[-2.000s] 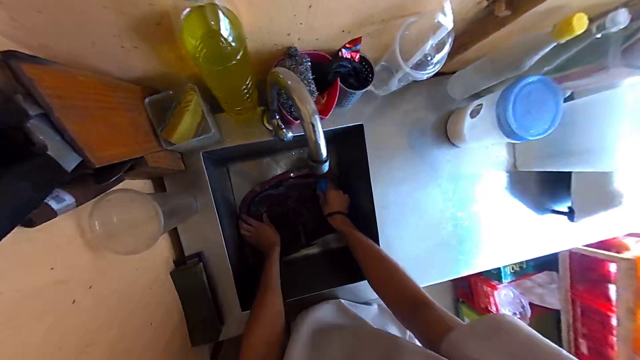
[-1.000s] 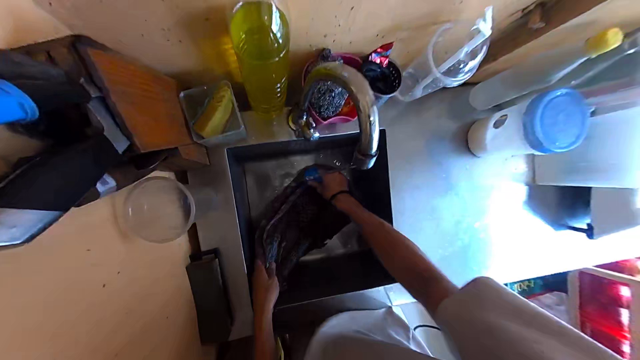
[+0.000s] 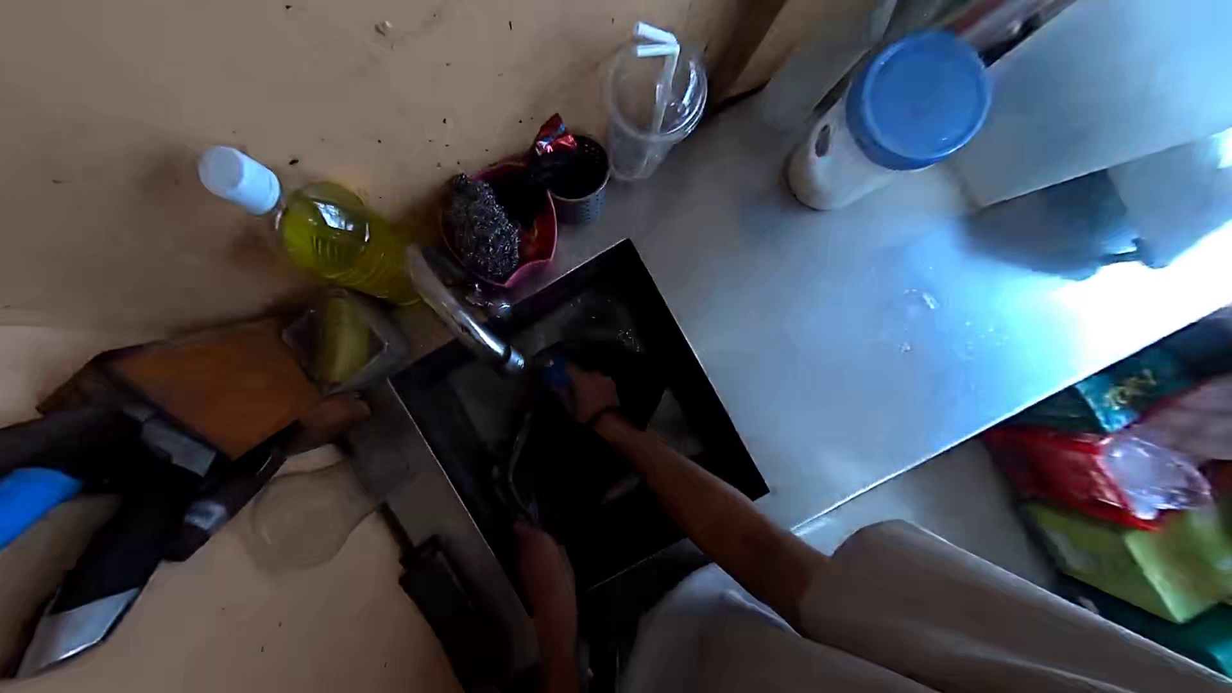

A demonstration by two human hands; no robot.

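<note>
A dark, wide piece of cookware or tray (image 3: 558, 472) lies tilted in the sink (image 3: 727, 423); its exact kind is too dim to tell. My right hand (image 3: 589, 393), with a dark band at the wrist, is closed on a blue scrubbing pad or sponge (image 3: 555, 371) against the upper part of the dark item. At the lower left of the sink, my left hand (image 3: 541, 558) grips the item's near edge, its fingers partly hidden in shadow. The curved metal faucet (image 3: 467, 318) reaches over the sink just left of my right hand.
Behind the sink stand a yellow-green liquid bottle (image 3: 337, 241), a pink container with a steel scourer (image 3: 484, 226), a perforated cup (image 3: 580, 183) and clear plastic cups (image 3: 654, 106). A blue-lidded jar (image 3: 919, 101) is on the steel counter (image 3: 818, 337). Left are a sponge tray (image 3: 345, 339) and a wooden block (image 3: 221, 380).
The dark item, flatter in the sink two seconds ago, was tilted up one second ago and remains in my hands. My left hand has moved toward the sink's near edge. The view has rotated strongly.
</note>
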